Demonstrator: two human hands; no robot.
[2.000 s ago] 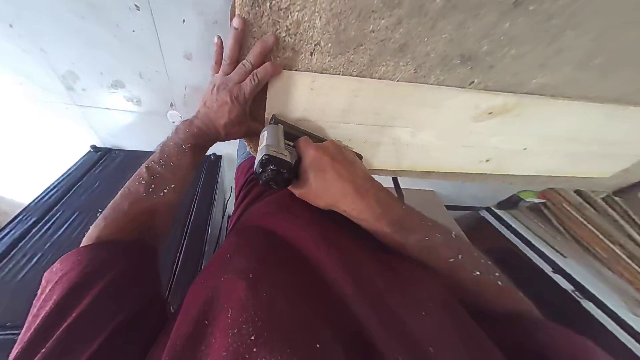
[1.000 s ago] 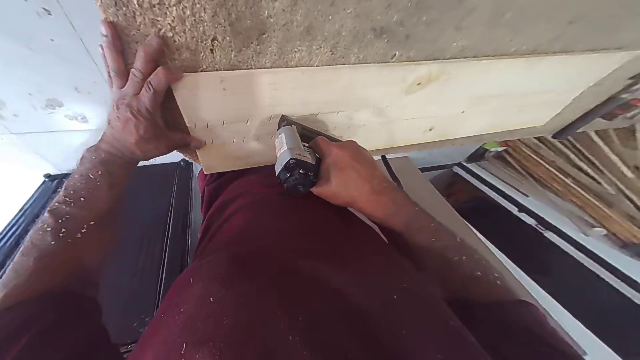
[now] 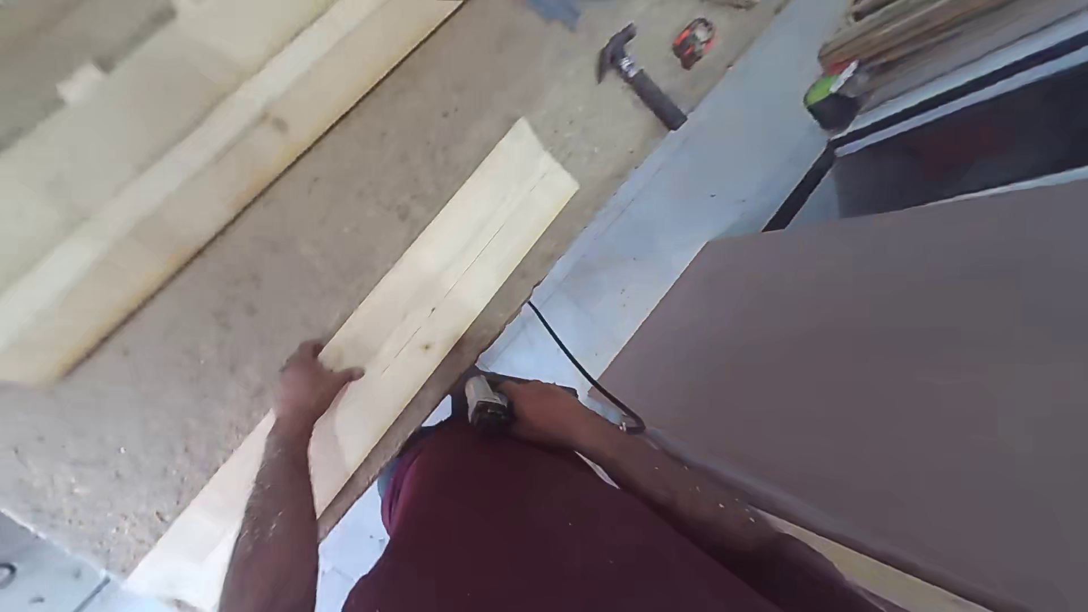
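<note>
A long pale wooden board (image 3: 450, 280) lies slantwise along the near edge of a rough particleboard worktop (image 3: 280, 246). My left hand (image 3: 313, 382) grips the board about its middle, the thumb on top and the fingers at the far edge. Beyond the worktop's near edge, close to my body, my right hand (image 3: 544, 412) is closed around a pneumatic nailer (image 3: 487, 404) with a silver and black head. A black hose (image 3: 578, 361) runs near that hand. The nailer is off the board.
A claw hammer (image 3: 642, 78) and a red and black tape measure (image 3: 694, 42) lie at the worktop's far end. More pale boards (image 3: 212, 161) rest along its far side. A large brown panel (image 3: 875, 365) stands at the right, with stacked wood strips (image 3: 926, 34) beyond.
The nailer in my right hand has come off the board to beside the worktop's near edge. My left hand has gone from the board's end to its middle. The view has swung widely.
</note>
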